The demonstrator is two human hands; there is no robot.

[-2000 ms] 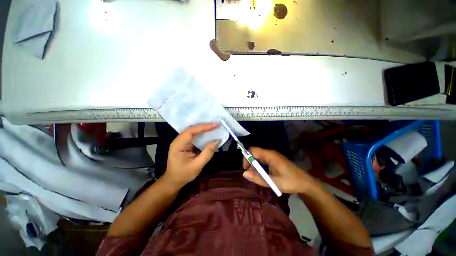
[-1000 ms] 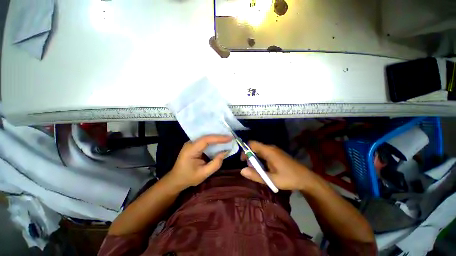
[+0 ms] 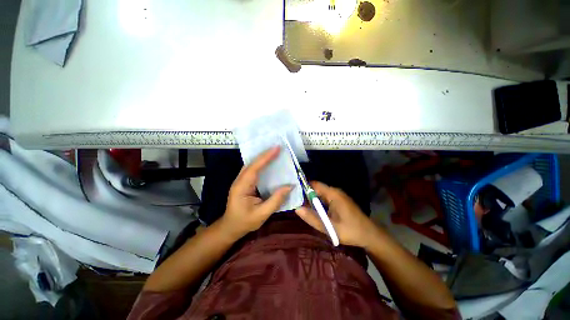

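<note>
A pale grey-white cut piece (image 3: 269, 140) lies partly over the table's front edge and hangs down above the lap. My left hand (image 3: 253, 197) holds its lower part between thumb and fingers. My right hand (image 3: 337, 215) holds the fabric scissors (image 3: 322, 215), with white handles and green inner trim. The blades point up and slightly left along the piece's right side. A narrow flap of fabric shows to the right of the blades. The blades look nearly closed.
The white table (image 3: 156, 94) has a measuring tape (image 3: 156, 139) along its front edge. Grey pieces (image 3: 53, 28) lie far left, a black phone (image 3: 528, 106) right. A brass-coloured machine plate (image 3: 406, 40) is at the back. A blue basket (image 3: 459, 212) stands lower right; long panels (image 3: 119, 225) hang lower left.
Both hands have shifted slightly; the piece now stands more upright and lower over the edge. The scissors have turned to point more steeply upward. The table view has shifted a little right.
</note>
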